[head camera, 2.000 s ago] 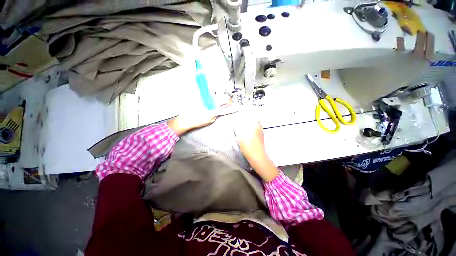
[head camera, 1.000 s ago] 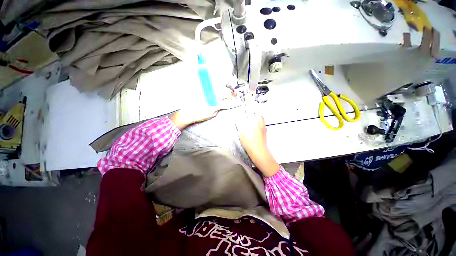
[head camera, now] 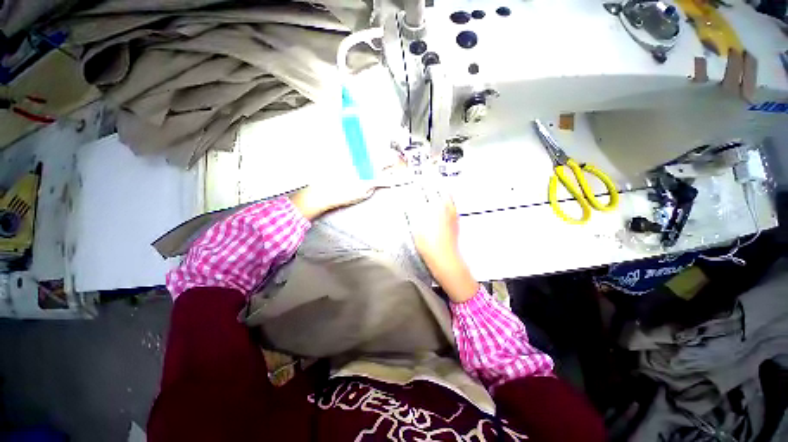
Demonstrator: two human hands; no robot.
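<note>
A khaki-grey garment piece [head camera: 346, 302] runs from the presser foot [head camera: 416, 157] over the table edge into my lap. My left hand [head camera: 337, 200] lies on the cloth just left of the foot, fingers pointing toward it. My right hand [head camera: 436, 229] lies on the cloth just in front of the foot, at the right edge of the piece. Both hands look flat on the cloth; glare washes out the fingertips and the cloth under them, so a grip cannot be made out. A strip of the piece sticks out left past my left sleeve.
The white sewing machine [head camera: 553, 52] stands behind and right. Yellow-handled scissors [head camera: 581, 192] lie on the bed, right of the needle. A light-blue strip [head camera: 355, 136] is left of the needle bar. A khaki heap [head camera: 199, 78] lies behind left, another [head camera: 717, 363] low at right. A black mechanism [head camera: 674, 207] is at right.
The view has shifted slightly. Both hands stay by the foot, with hardly any visible movement; the cloth in the lap is creased a little differently.
</note>
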